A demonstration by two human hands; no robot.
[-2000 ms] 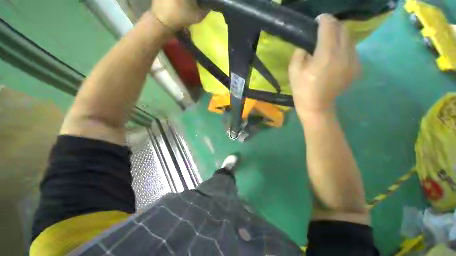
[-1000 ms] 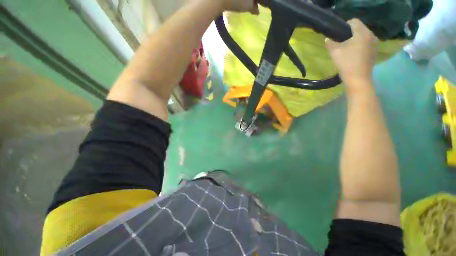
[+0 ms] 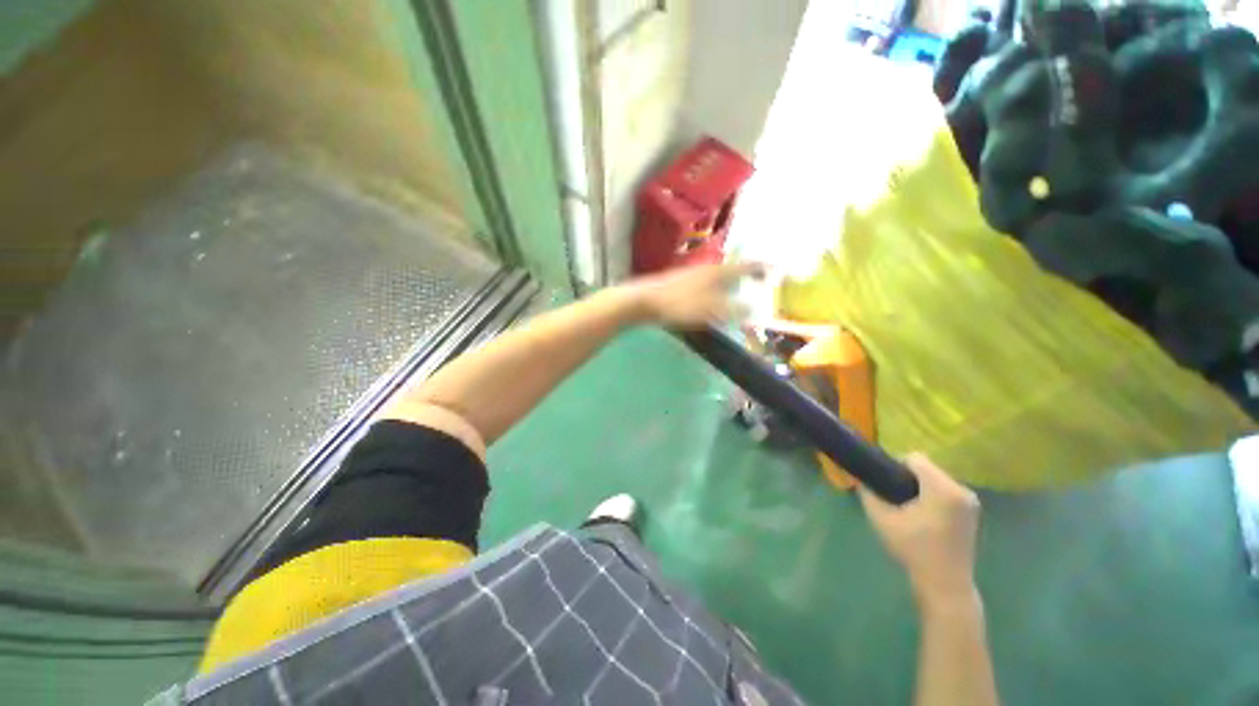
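The black pallet truck handle bar (image 3: 794, 407) crosses in front of me, slanting down to the right. My right hand (image 3: 928, 517) is closed around its right end. My left hand (image 3: 690, 295) is at its left end, blurred, with fingers partly stretched out; its hold is unclear. The orange pallet truck body (image 3: 837, 386) shows behind the bar, partly hidden. The large yellow woven sack (image 3: 953, 345) stands over it, with dark green soft goods (image 3: 1132, 152) bulging from the top.
At left, the lift's patterned metal floor (image 3: 262, 317) lies beyond metal sill grooves (image 3: 366, 421) and a pale green door edge (image 3: 504, 138). A red case (image 3: 688, 207) stands by the wall, close to the sack. My shoe (image 3: 613, 509) is on the green floor (image 3: 663, 579).
The handle bar has come lower, and its loop and shaft no longer show. The view has swung left, showing more lift floor. My left hand's fingers have loosened or shifted at the bar's end.
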